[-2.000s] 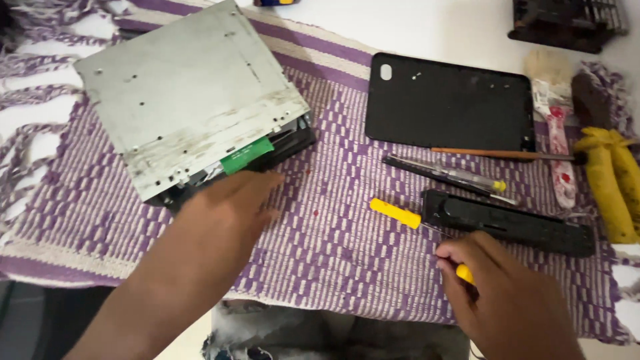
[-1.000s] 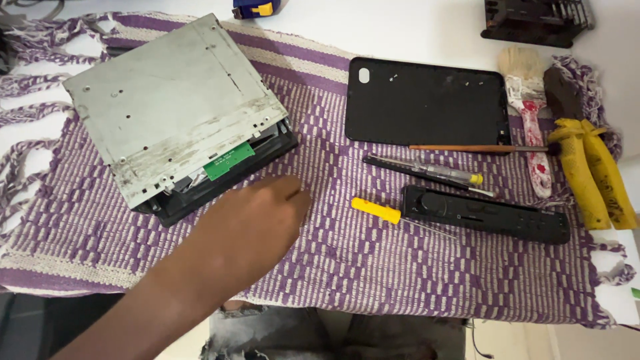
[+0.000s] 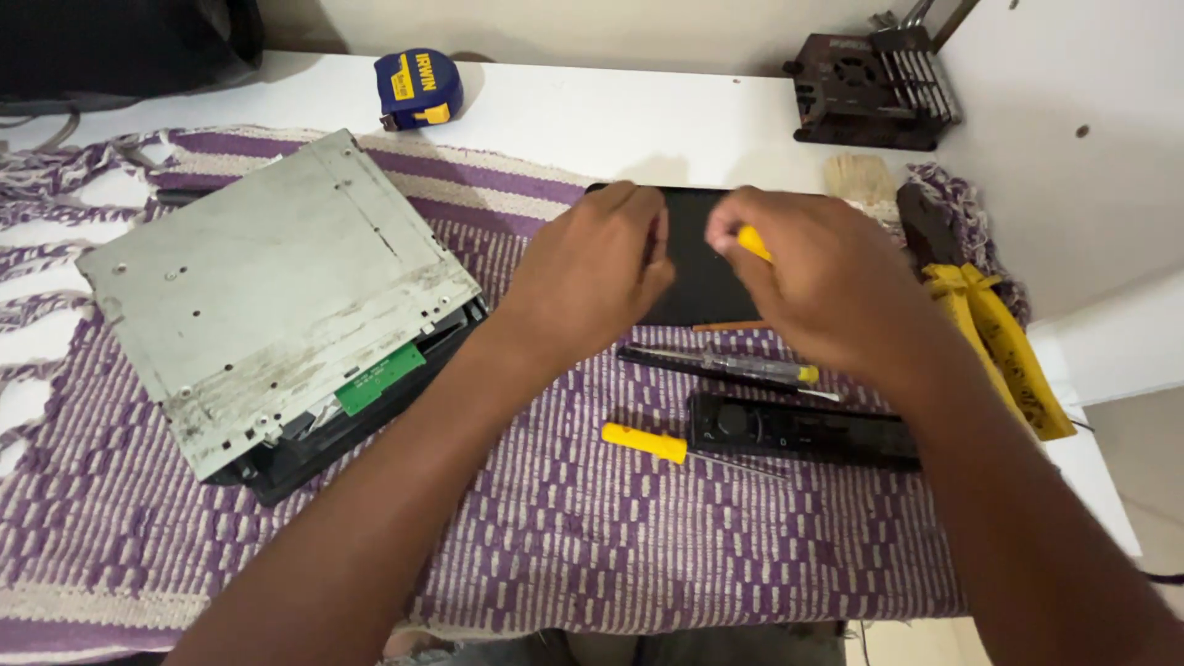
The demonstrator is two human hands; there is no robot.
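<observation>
My left hand [image 3: 592,268] is over the left part of a black plastic tray [image 3: 698,268], fingers curled together; whether it pinches something small cannot be told. My right hand [image 3: 809,268] is above the tray's right part, closed on a yellow-handled tool [image 3: 754,243], whose shaft is hidden. To the left lies a metal car stereo chassis [image 3: 277,296] with a green circuit board [image 3: 379,377] sticking out at its black front. Nearer me are a clear-handled screwdriver [image 3: 758,364], a black stereo faceplate [image 3: 800,430] and a yellow-handled screwdriver [image 3: 645,442].
A woven purple and white cloth [image 3: 573,555] covers the table. An Irwin tape measure [image 3: 418,88] stands at the back. On the right are a black device housing [image 3: 869,88], a paintbrush [image 3: 865,185] and yellow-handled pliers [image 3: 1004,342]. A black bag-like object [image 3: 120,51] is back left.
My left hand has moved from beside the chassis to over the black tray. My right hand, out of view one second ago, is back over the tray with the yellow handle. The view has shifted.
</observation>
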